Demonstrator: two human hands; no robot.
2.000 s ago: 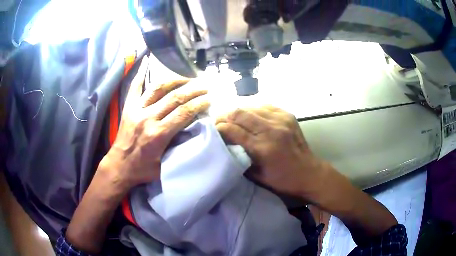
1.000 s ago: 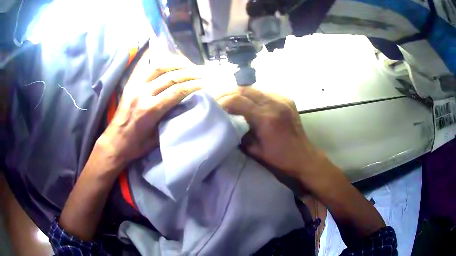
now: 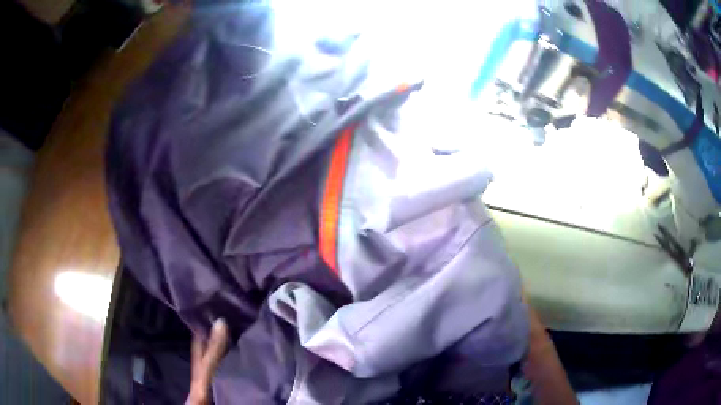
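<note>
The garment, dark grey at left and light grey at right, lies bunched over the machine table and down toward the lap. An orange strip runs through its middle. My left hand is at the lower left, against the dark cloth's edge. Only a few fingers and part of the hand show, and whether they grip the cloth is unclear. My right forearm shows right of the light grey cloth at the bottom; the hand itself is hidden. The sewing machine head stands at upper right, its needle area lost in glare.
The white machine bed extends right, with a dark slim tool and a barcode label at its right end. Dark purple cloth hangs on the machine head. A curved brown wooden surface is at left.
The view has swung left. Both hands have left the pale cloth near the needle; my left hand is now at the garment's lower left edge, and my right hand is out of sight.
</note>
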